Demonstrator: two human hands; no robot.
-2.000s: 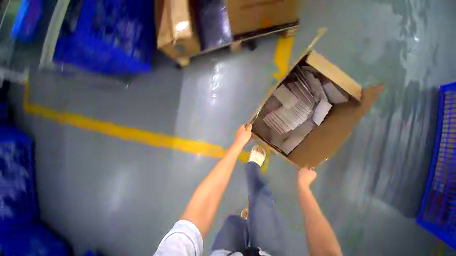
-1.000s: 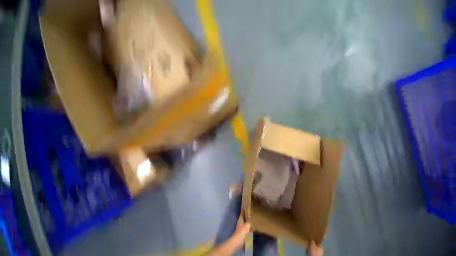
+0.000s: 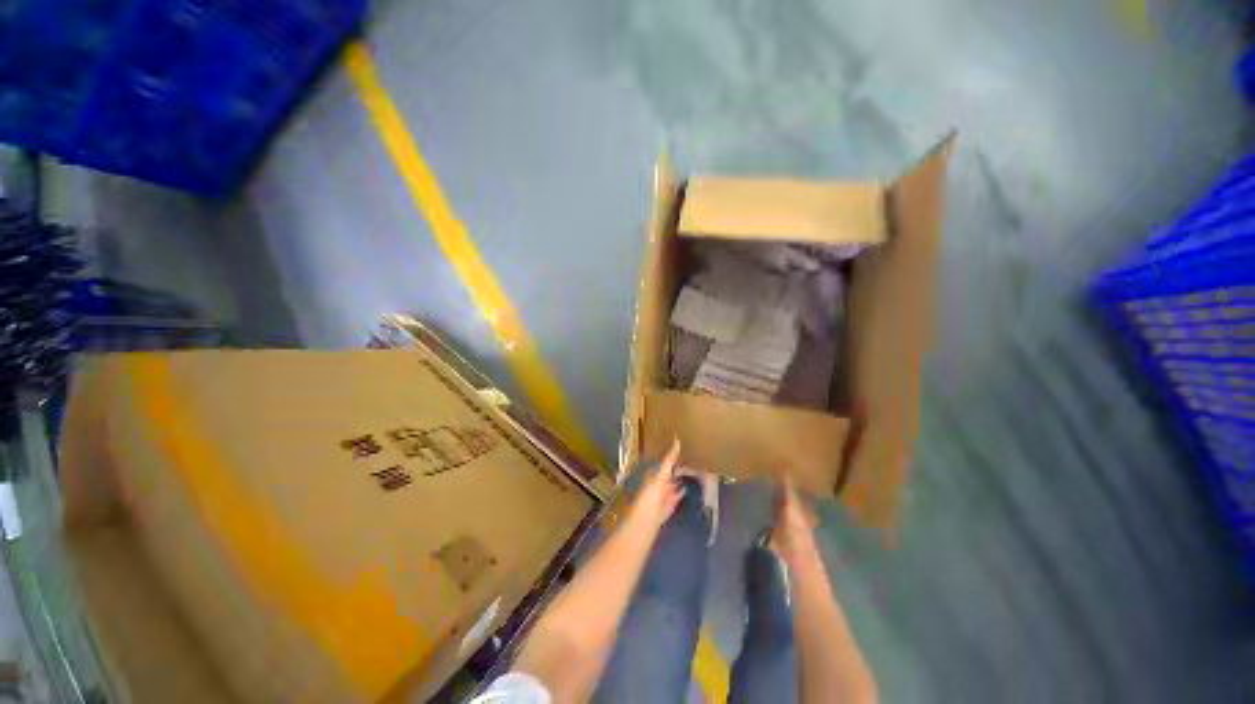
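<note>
An open brown carton (image 3: 782, 213) is in front of my legs with its flaps spread. Whitish-grey flat paper or card pieces (image 3: 750, 326) lie loose inside it, some in a fanned row. My left hand (image 3: 663, 491) is at the near left corner of the carton, its fingers against the near flap. My right hand (image 3: 794, 525) is at the near side further right, its fingers on the edge. The fingertips are partly hidden and slightly blurred.
A large brown carton (image 3: 330, 468) with orange tape and printed marks stands close on the left. A blue crate (image 3: 1197, 330) is at the right edge. Blue crates (image 3: 165, 83) are at the upper left. A yellow line (image 3: 434, 206) crosses the grey floor.
The view has turned and moved forward along the floor. The large taped carton has passed from upper left to lower left. The held carton now sits straighter, with its near flap showing.
</note>
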